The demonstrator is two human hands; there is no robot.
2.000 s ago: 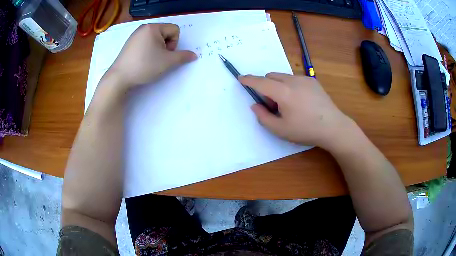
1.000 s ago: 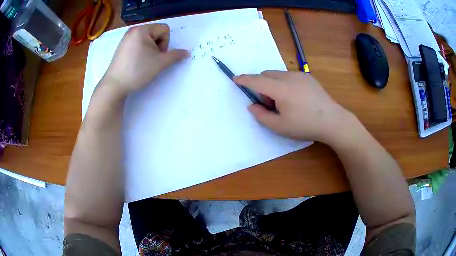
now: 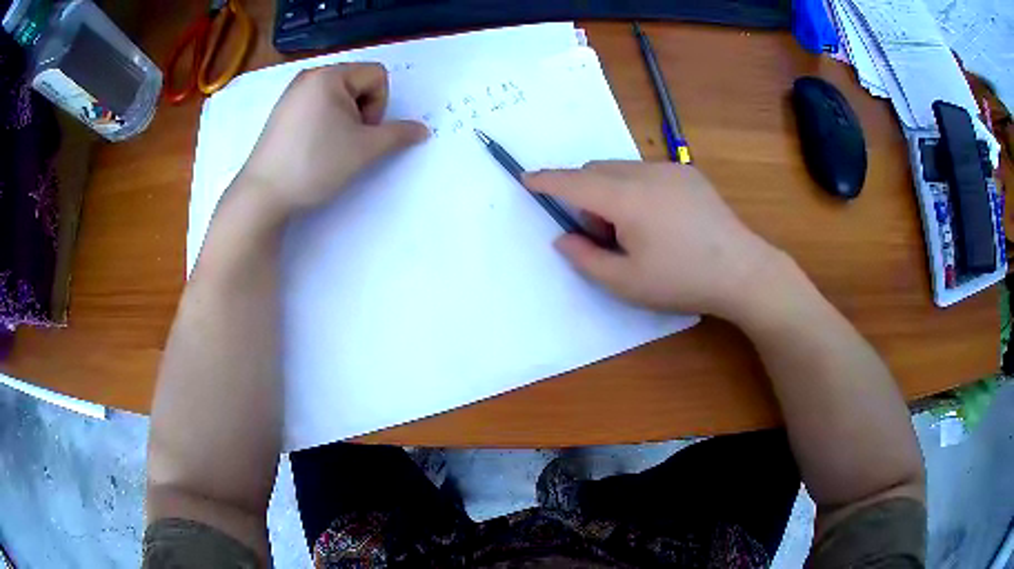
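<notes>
White paper sheets (image 3: 445, 322) lie on the desk in front of me, with a few short handwritten lines near the top. My right hand (image 3: 656, 239) holds a dark ballpoint pen (image 3: 523, 178) over the right part of the paper. The pen tip points up and left, just below the writing. My left hand (image 3: 322, 133) rests on the upper left of the paper with curled fingers and the thumb pointing right. Nothing shows in it, though the inside of the curled fingers is hidden. My left forearm lies along the paper's left side.
A second pen (image 3: 664, 95) and a black mouse (image 3: 829, 137) lie right of the paper. A keyboard (image 3: 534, 13) is at the top. Orange scissors (image 3: 209, 50) and a clear bottle (image 3: 98, 72) are upper left. A calculator with a dark object on it (image 3: 965, 206) and papers (image 3: 906, 67) are at right.
The whole view has shifted slightly. My hands and the pen keep about the same pose over the paper, and no new writing can be made out.
</notes>
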